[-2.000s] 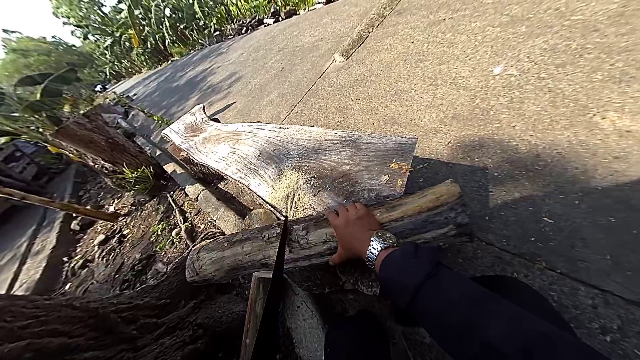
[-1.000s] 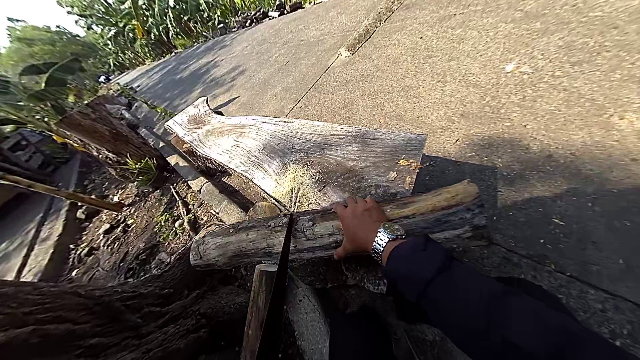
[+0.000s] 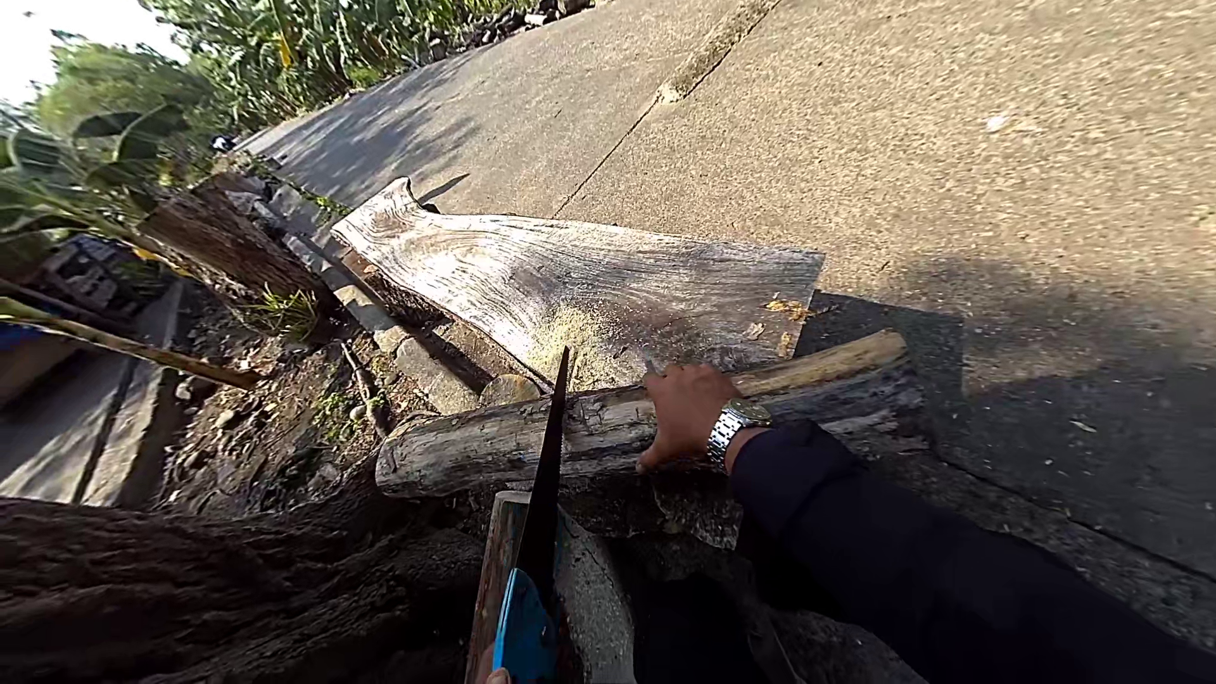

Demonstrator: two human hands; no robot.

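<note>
A handsaw [image 3: 543, 484] with a dark blade and blue handle lies across a weathered log [image 3: 503, 442], its tip beyond the log's far side. At the bottom edge, only fingertips of my left hand [image 3: 496, 674] show against the handle; the rest is out of frame. My right hand [image 3: 689, 413], with a metal-banded watch [image 3: 736, 427] at the wrist, grips the log from above, to the right of the blade. Behind the log lies a broad grey wooden slab [image 3: 608, 271], with pale sawdust [image 3: 575, 342] piled near the blade's tip.
A thick bark-covered trunk or root [image 3: 237, 579] fills the lower left. An upright piece of wood [image 3: 499, 570] stands beside the blade. A stump [image 3: 223, 242], stones and a pole [image 3: 133, 347] are at left. Concrete pavement [image 3: 902, 142] stretches behind the slab.
The saw has moved forward across the log; its blue handle and my left fingertips have come into view. My right hand has stayed on the log.
</note>
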